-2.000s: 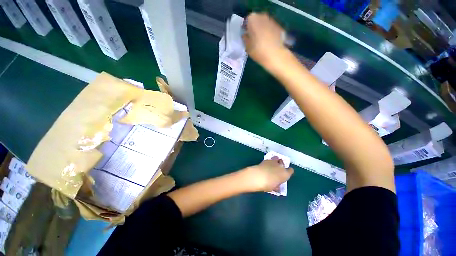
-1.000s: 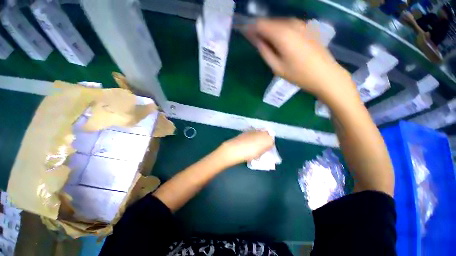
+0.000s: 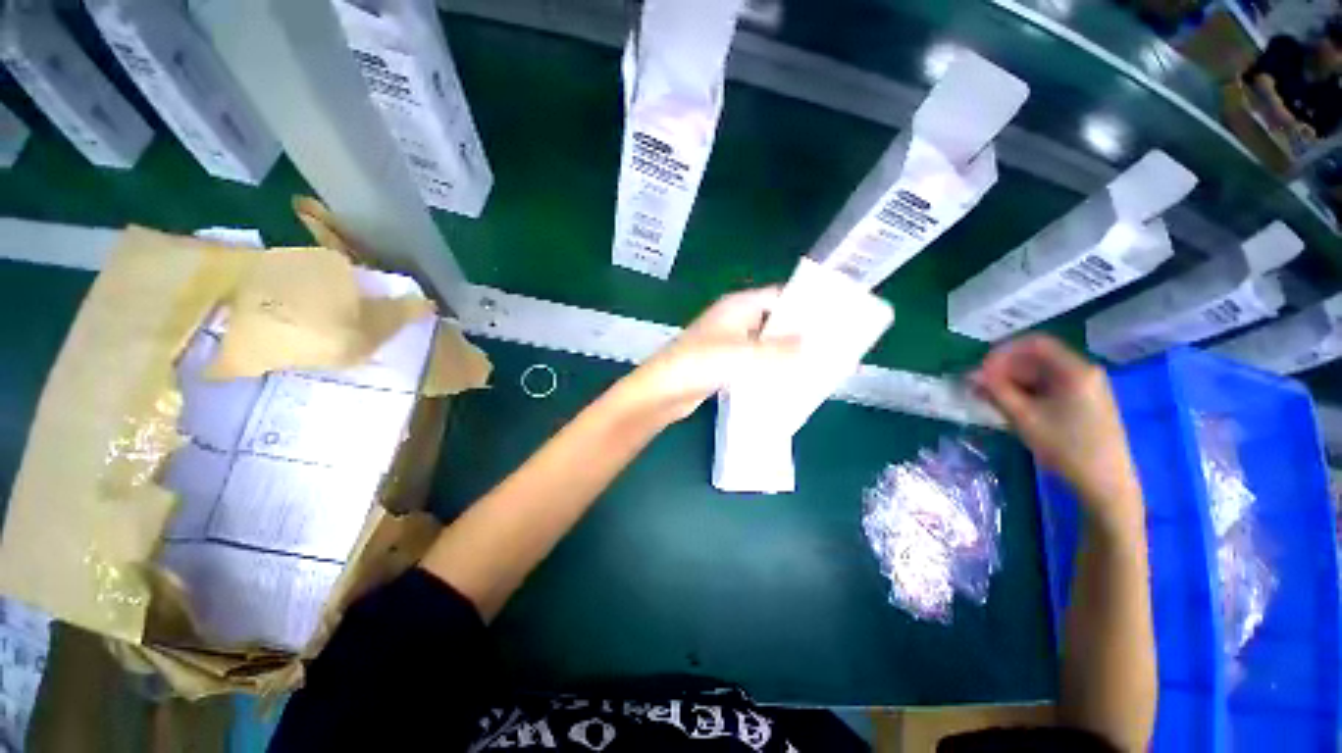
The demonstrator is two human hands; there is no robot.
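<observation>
My left hand [image 3: 721, 353] holds a white folded leaflet [image 3: 842, 336] tilted above the metal rail. The leaflet overlaps the lower end of an open carton [image 3: 910, 213] on the belt. More white leaflets [image 3: 755, 449] show below my fingers at the bench edge; whether I hold them too is unclear. My right hand [image 3: 1042, 394] is raised between the packet pile and the blue tote, fingers bent together. It is blurred, and I cannot tell whether it pinches a packet. A heap of shiny clear packets [image 3: 935, 530] lies on the bench.
Open cartons [image 3: 670, 162] stand along the green belt [image 3: 552, 221] behind the rail [image 3: 581, 327]. A pale post [image 3: 331, 147] rises left of centre. A torn brown-paper box of leaflets [image 3: 89, 486] is at left, a blue tote [image 3: 1148, 544] at right. A thin ring [image 3: 540, 381] lies on the bench.
My left hand has lifted a leaflet from the bench towards the cartons. My right hand has come back from over the belt to beside the packet pile. The cartons have shifted in view.
</observation>
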